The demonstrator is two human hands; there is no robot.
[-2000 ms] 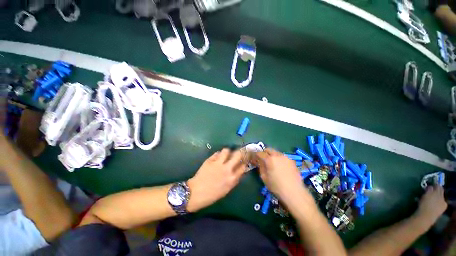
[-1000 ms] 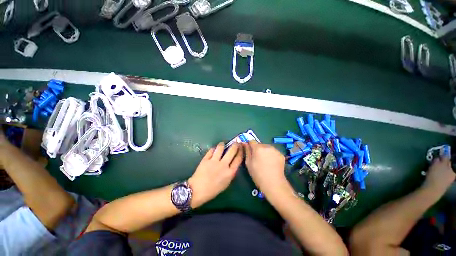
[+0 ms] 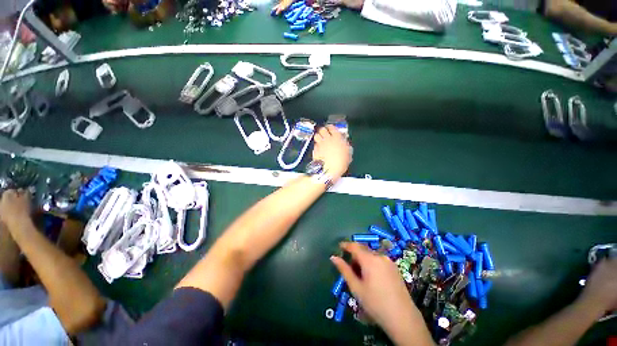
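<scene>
My left hand (image 3: 331,150), with a watch at the wrist, reaches over the white edge strip onto the belt. It lies at a fitted housing (image 3: 337,123) with a grey and blue block end; the rest is hidden, and I cannot tell if the fingers grip it. Another fitted housing (image 3: 296,145) with a blue band lies just left of it. My right hand (image 3: 372,274) is open with fingers apart, at the left side of the heap of blue batteries (image 3: 406,223) and circuit boards (image 3: 427,270). No part shows in it.
A pile of white housings (image 3: 139,226) lies left on the bench. More loose housings (image 3: 254,132) lie on the belt (image 3: 419,101). A neighbour's arm (image 3: 51,260) is at left, another's hand (image 3: 602,287) at right. A small white ring (image 3: 329,313) lies near the batteries.
My left hand has moved from the bench forward onto the belt. A fitted housing now lies left of it. My right hand has let go of the work and moved right to the batteries. The view has tilted up.
</scene>
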